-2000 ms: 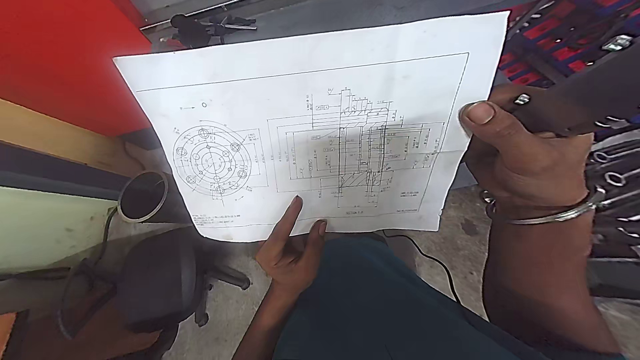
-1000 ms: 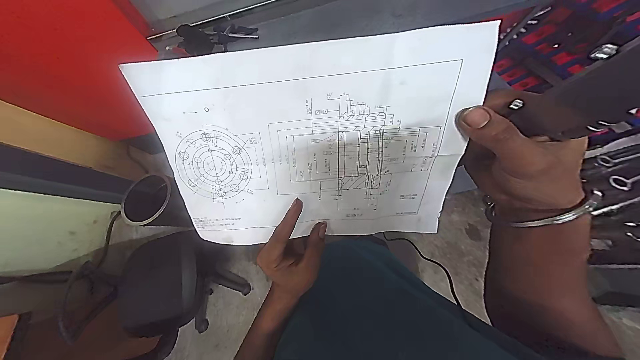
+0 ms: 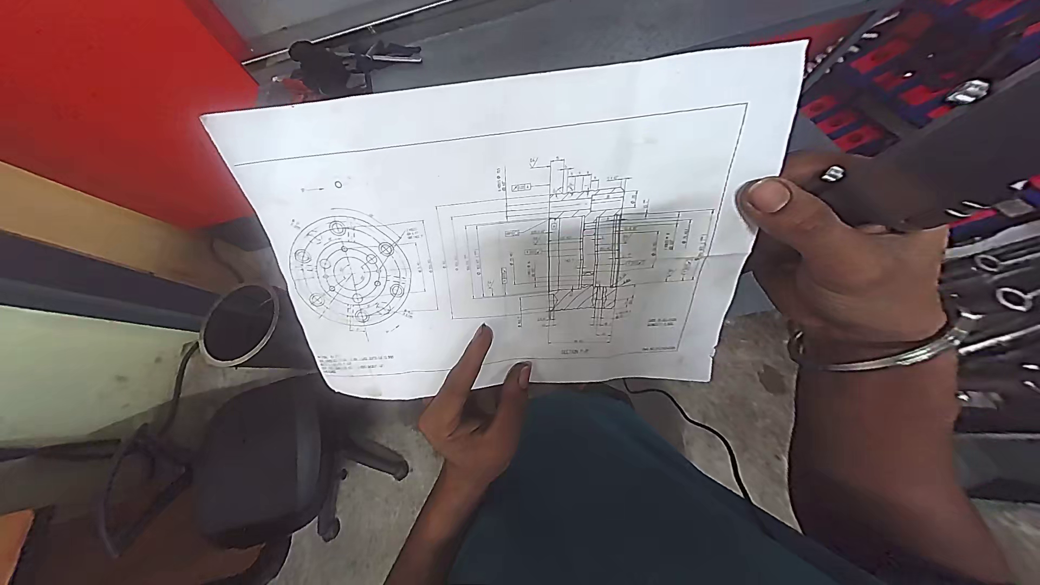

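A white paper sheet with a printed technical drawing spreads across the middle of the view. It shows a round flange with bolt holes at its left and a dimensioned section view at its right. My right hand, with a metal bangle at the wrist, grips the sheet's right edge, thumb on the front and fingers hidden behind. From below, my left hand reaches the lower edge; its index finger and thumb are apart in front of the paper, and the other fingers are curled. A shadow lies over the section drawing.
A black office chair and an open-ended cylinder are at lower left. Wrenches and red-and-blue tool trays line the right, partly behind a dark panel. A black cable runs over the floor.
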